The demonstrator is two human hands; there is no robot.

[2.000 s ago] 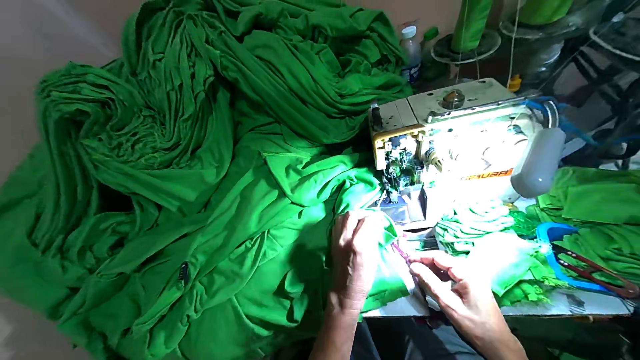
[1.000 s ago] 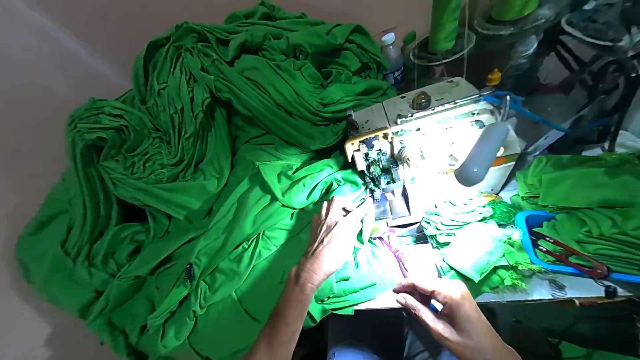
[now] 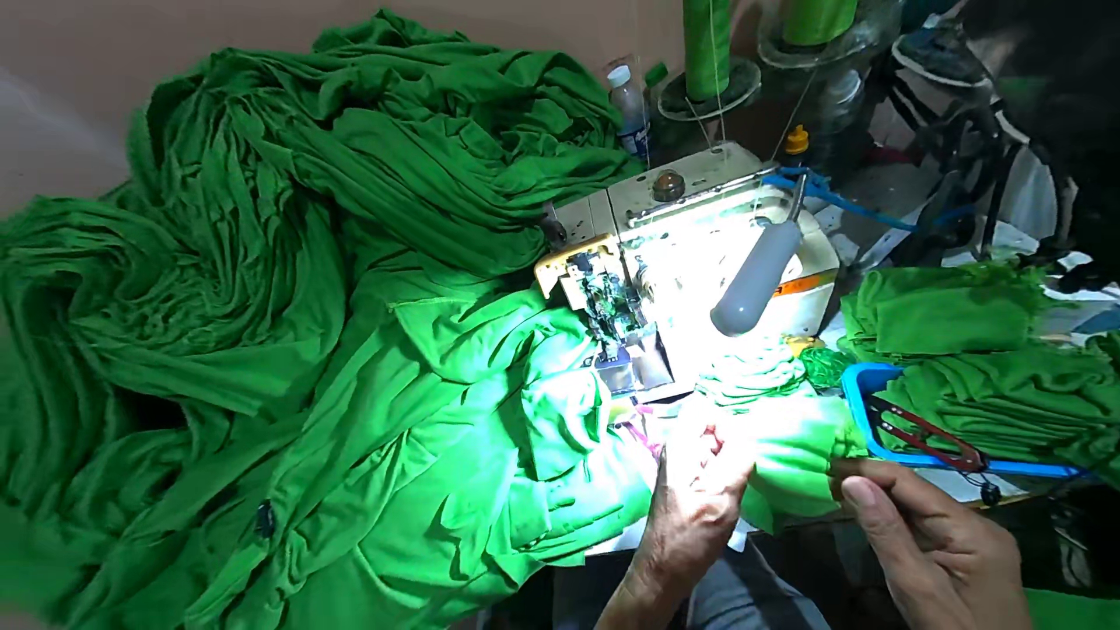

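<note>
My right hand (image 3: 936,534) pinches the edge of a light green fabric piece (image 3: 792,451) between thumb and fingers. At that piece's left side is my left hand (image 3: 704,481), in the glare of the lamp; whether its fingers grip the cloth I cannot tell. Both are in front of an overlock sewing machine (image 3: 604,297), whose needle area is lit. A large heap of green fabric (image 3: 420,411) lies to the left, its near folds beside the machine's plate. A pink strip (image 3: 643,436) shows between the heap and my left hand.
A grey lamp (image 3: 757,280) hangs before the machine. At the right, a blue tray (image 3: 862,394) holds folded green fabric and red-handled thread snips (image 3: 932,442). Green thread cones (image 3: 707,52) and a plastic bottle (image 3: 628,109) stand behind. A stack of small green pieces (image 3: 752,376) lies by the machine.
My left hand has moved right, off the large green fabric, to the light green piece. My right hand has moved right and now pinches that piece's edge.
</note>
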